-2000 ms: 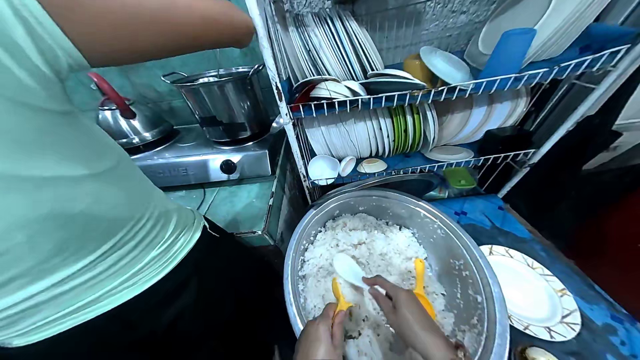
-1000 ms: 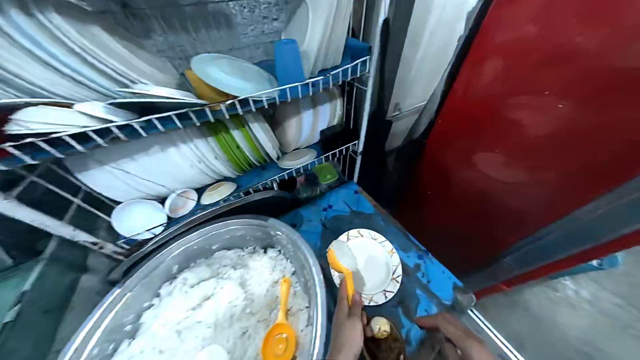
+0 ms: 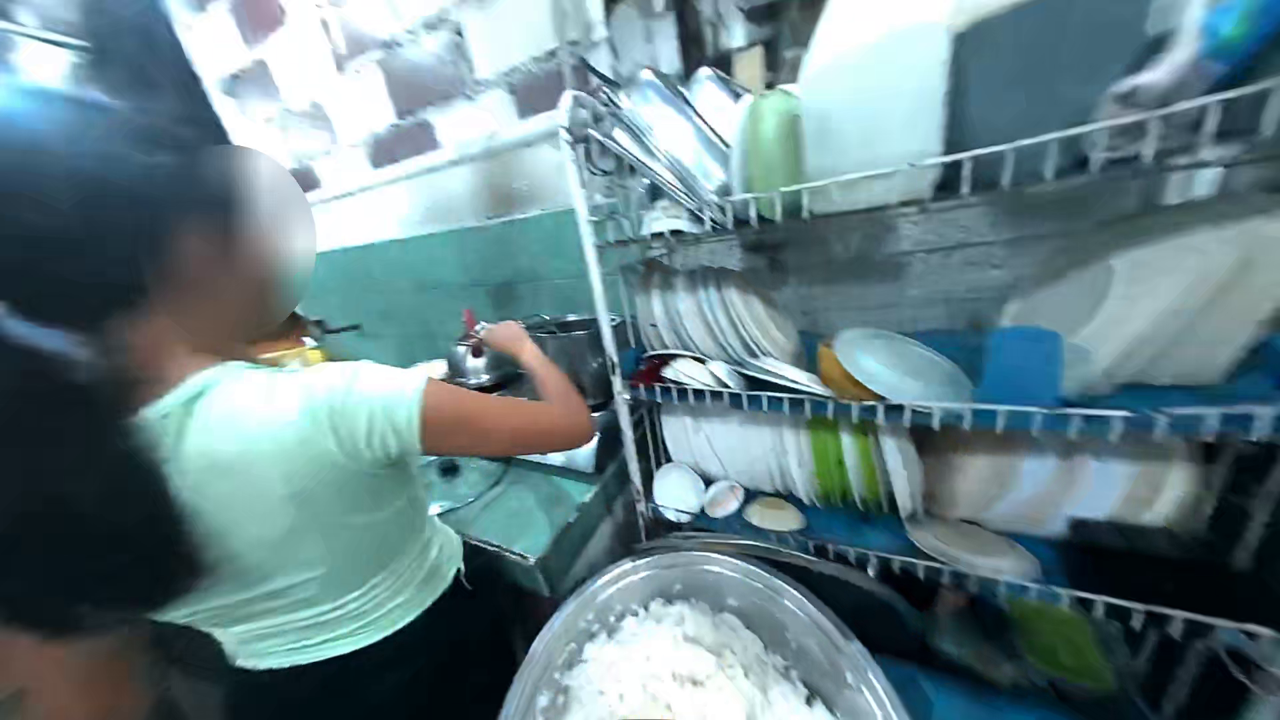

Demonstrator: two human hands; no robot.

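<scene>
Neither my left hand nor my right hand shows in the head view now. At the bottom centre stands a large metal basin (image 3: 835,625), cut off by the frame's lower edge. White cooked rice (image 3: 680,665) lies in it. No serving spoon can be seen in the visible part of the basin.
A person in a light green shirt (image 3: 300,500) stands at the left, one arm raised toward a kettle (image 3: 482,362) and a metal pot (image 3: 575,355). A white wire dish rack (image 3: 597,290) stands behind the basin, its shelves full of plates (image 3: 740,455). The view is blurred.
The view has swung up and to the left. Both my hands, the orange spoons and the patterned plate have left the frame; the person in green is back in view.
</scene>
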